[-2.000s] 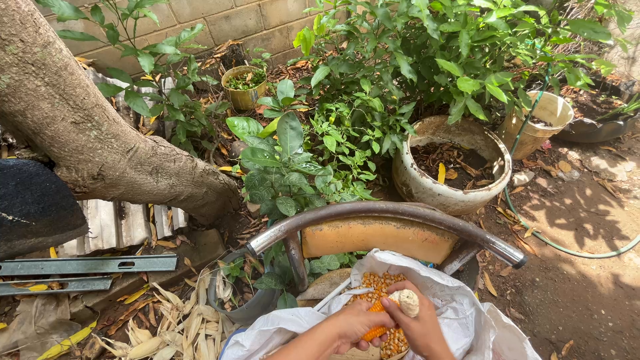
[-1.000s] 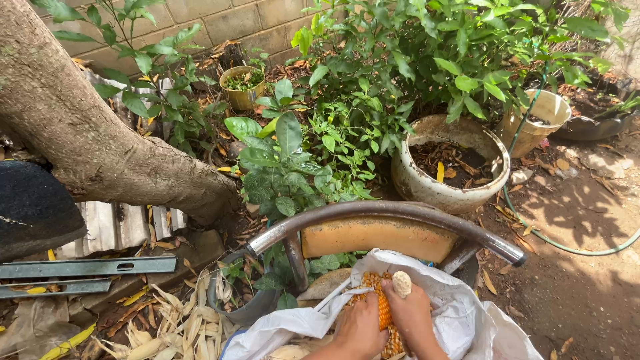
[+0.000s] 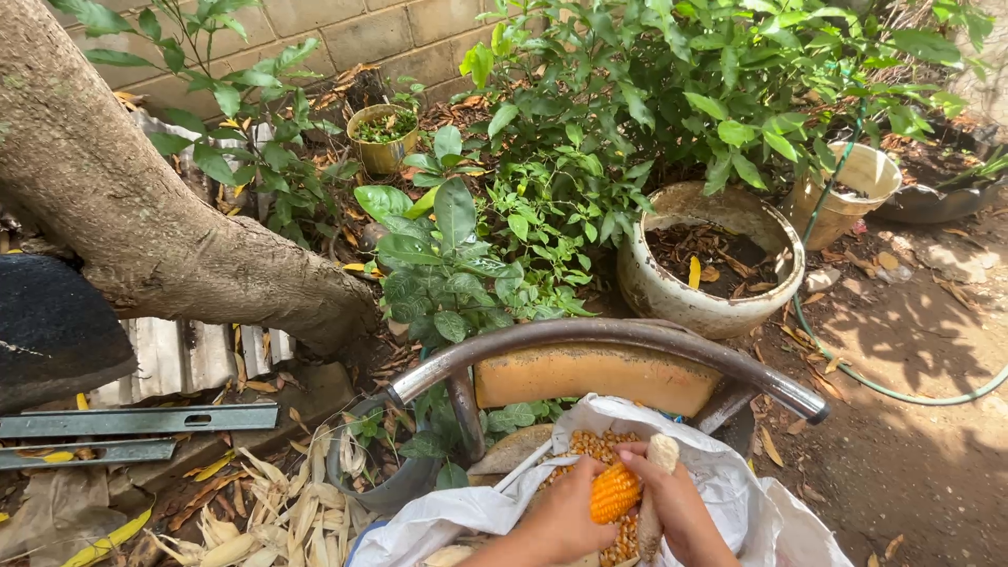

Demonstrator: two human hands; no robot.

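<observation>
An ear of orange corn is gripped by my left hand, its kernels showing between my two hands. My right hand holds a pale bare corncob roughly upright against the right side of the ear. Beneath both hands lies an opened white woven sack with loose orange kernels in it. The sack rests on a chair with a curved brown metal rail and a tan backrest. My left fingertips are partly hidden behind the ear.
Dry corn husks lie at lower left, near metal channels and a leaning tree trunk. Beyond the chair stand leafy plants and a large round planter. A green hose curves over the soil at right.
The ear between my hands has tilted, and more of its kernels show now. My right hand has shifted slightly with the cob. The sack and chair look unmoved.
</observation>
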